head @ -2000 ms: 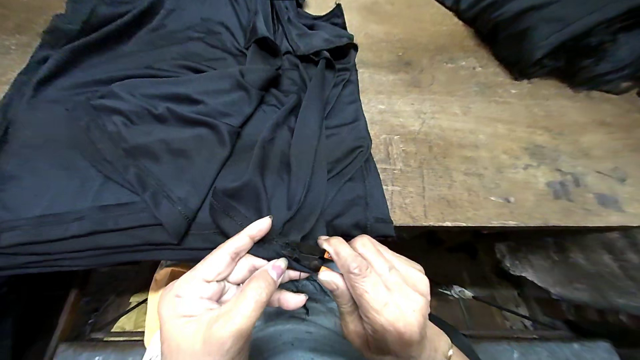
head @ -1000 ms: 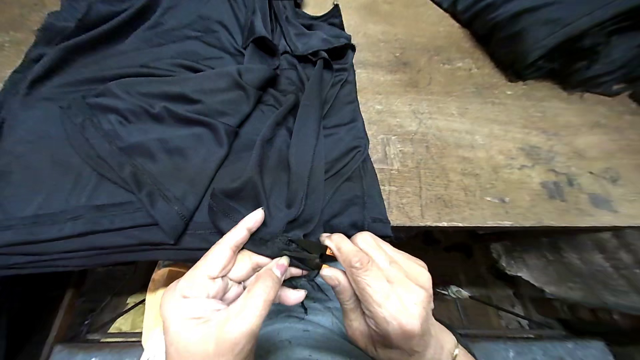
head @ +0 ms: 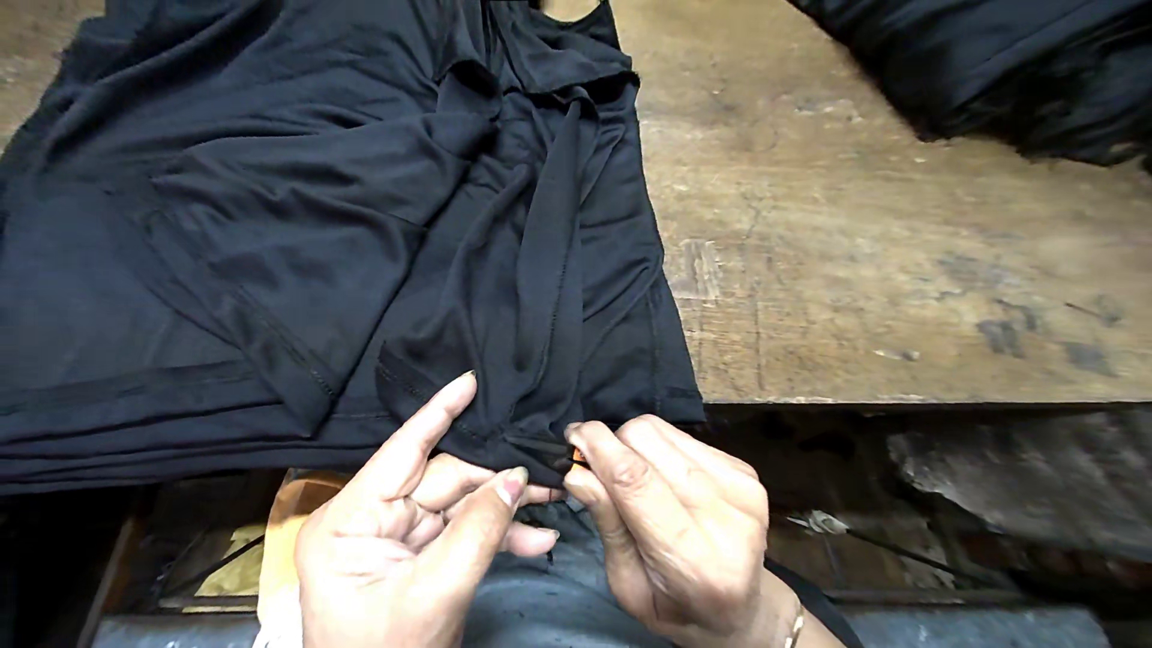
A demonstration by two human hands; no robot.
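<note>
A black fabric garment (head: pixel 306 261), with stitched hems, lies in folds over the table and its front edge. My left hand (head: pixel 423 531) pinches the garment's lower hem between thumb and fingers, its index finger stretched up along the cloth. Close on the right, my right hand (head: pixel 675 522) holds a small orange object (head: pixel 578 457) between thumb and index finger, against the hem. Most of that object is hidden by the fingers, so its kind cannot be told.
The worn wooden table (head: pixel 882 297) extends to the right. More black fabric (head: pixel 1017 72) lies at its back right. Below the front edge are a grey surface (head: pixel 972 625), a thin dark rod or cord (head: pixel 909 558) and a yellowish piece (head: pixel 232 562) at lower left.
Both hands stay at the same part of the hem, with only small finger movements. The garment and the other black fabric have not plainly moved.
</note>
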